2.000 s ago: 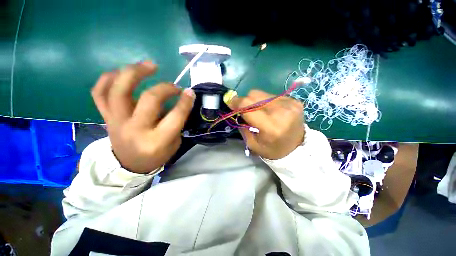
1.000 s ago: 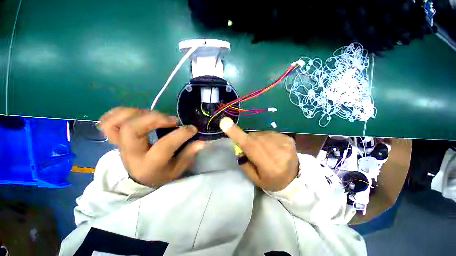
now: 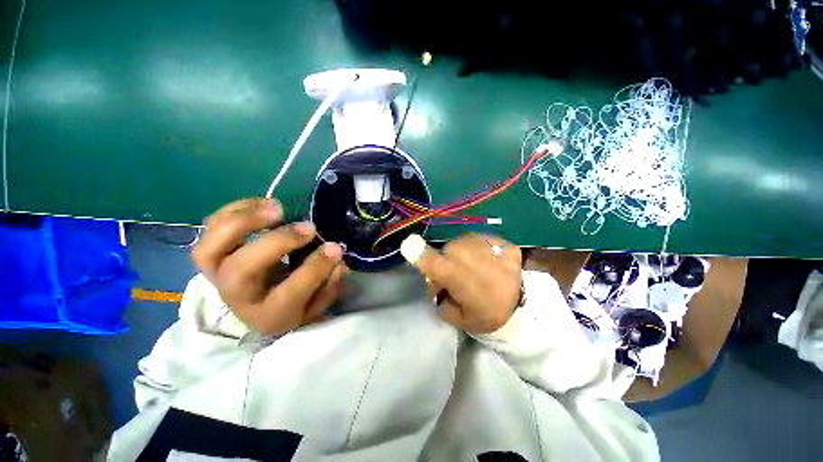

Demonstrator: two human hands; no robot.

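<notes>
The rear housing [image 3: 329, 203] lies at the bench's near edge, its dark round end facing me, with a small white block [image 3: 371, 188] inside. Its white mounting bracket [image 3: 356, 84] is behind it. Wire leads [image 3: 483, 195], red, yellow and dark, run out to the right and end in small white plug connectors [image 3: 495, 220]. My left hand [image 3: 271, 266] has its fingertips on the housing's left rim. My right hand [image 3: 474, 280] has a pale-covered fingertip [image 3: 413, 248] at the lower right rim; whether it grips the rim is unclear.
A tangled pile of thin whitish loops [image 3: 632, 162] lies right on the green bench mat [image 3: 180, 108]. A dark mass [image 3: 559, 36] spans the back. A brown carton [image 3: 722, 334] with white and black units is lower right. A blue bin [image 3: 81, 271] is lower left.
My left hand has come onto the housing's left rim. The housing, turned to show its open end since the earliest frame, sits slightly further left. My right hand has moved down from the wires to the lower rim.
</notes>
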